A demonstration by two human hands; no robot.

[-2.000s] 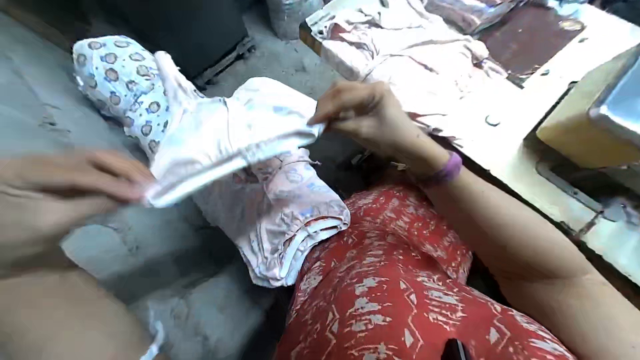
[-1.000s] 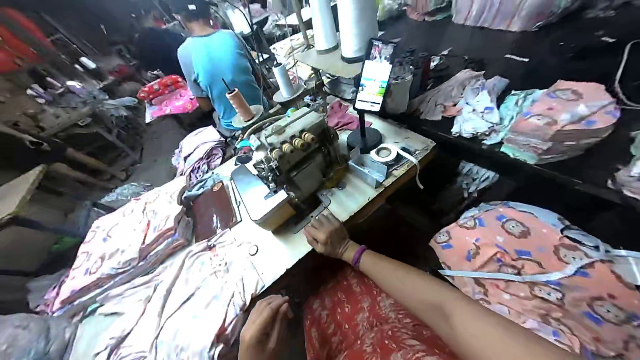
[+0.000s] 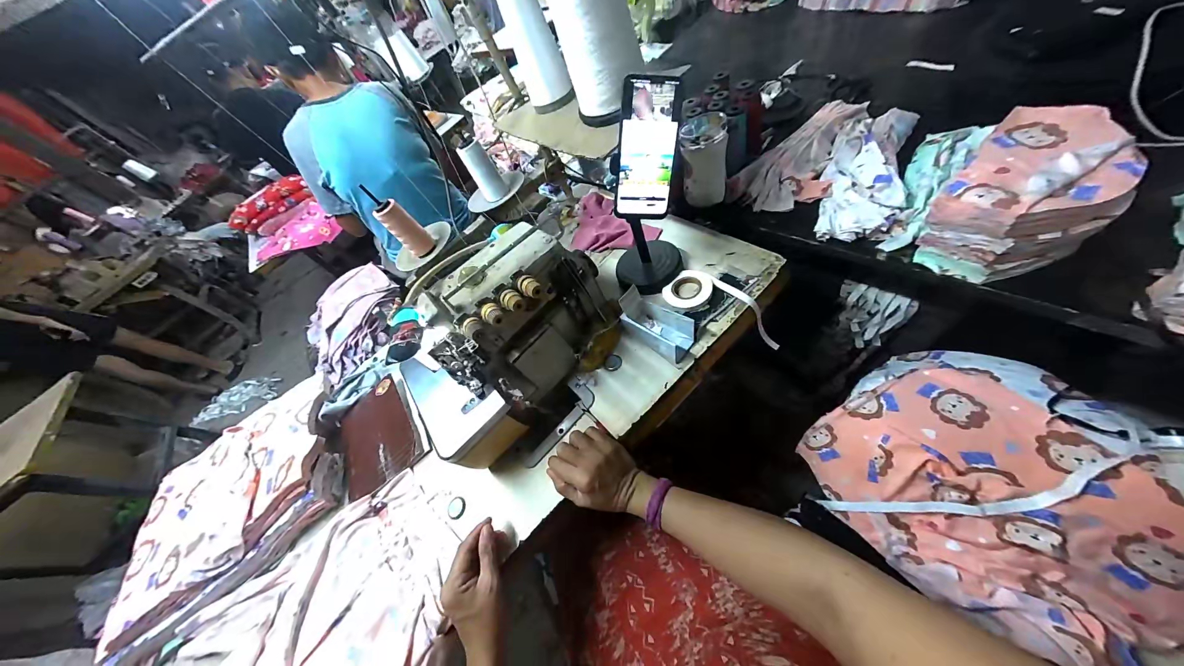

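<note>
An overlock sewing machine (image 3: 523, 324) stands on the pale worktable (image 3: 638, 393). My right hand (image 3: 595, 469), with a purple band at the wrist, rests with curled fingers on the table's front edge, just in front of the machine; whether it grips anything cannot be told. Lower left of it, my left hand (image 3: 476, 578) is at the same edge, its fingers close together beside the printed light fabric pieces (image 3: 370, 573). No held thing shows in it. A phone (image 3: 647, 148) stands upright on a black stand behind the machine, near a roll of white tape (image 3: 687, 290).
Orange lion-print fabric (image 3: 962, 462) with a white strip lies at my right. Stacked cut pieces (image 3: 1027, 203) sit on the dark table behind. Thread cones (image 3: 592, 55) stand behind the machine. A person in a blue shirt (image 3: 370, 148) is seated beyond it.
Two seconds ago both hands held a white folded fabric piece over my lap; it is out of the hands one second ago. The view has swung from my lap to the machine.
</note>
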